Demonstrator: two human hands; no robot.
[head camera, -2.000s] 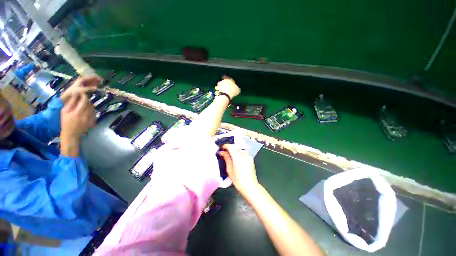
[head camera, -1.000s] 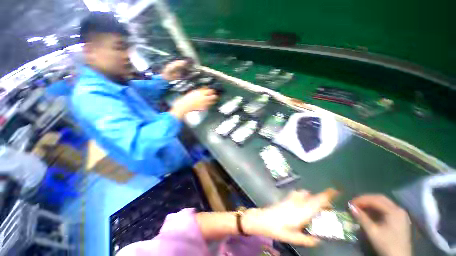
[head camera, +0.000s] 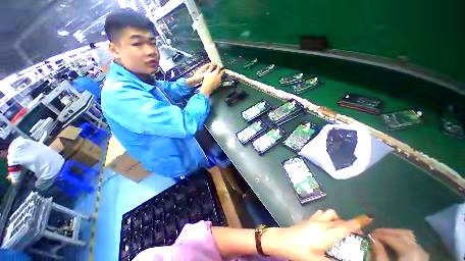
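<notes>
An open phone body (head camera: 350, 248) with a silver plate and a green area lies at the lower right. My left hand (head camera: 311, 237), with a bracelet at the wrist, holds it from the left. My right hand (head camera: 400, 246) is at its right edge, fingers bent onto it; whether it pinches a small part cannot be seen. A white parts bag (head camera: 362, 153) with black contents stands behind my hands. A single phone (head camera: 301, 179) lies left of the bag. Several waiting phones (head camera: 268, 139) lie farther left.
Phones such as this one (head camera: 401, 119) lie on the green belt beyond the pale edge strip (head camera: 326, 111). A second bag (head camera: 449, 229) is cut off at right. A black gridded tray (head camera: 171, 216) is low at left. A person in a blue smock (head camera: 148, 114) sits at left.
The view has swung left. My left hand has come back from the belt and my right hand out of the bag; both are now at a phone near the lower edge.
</notes>
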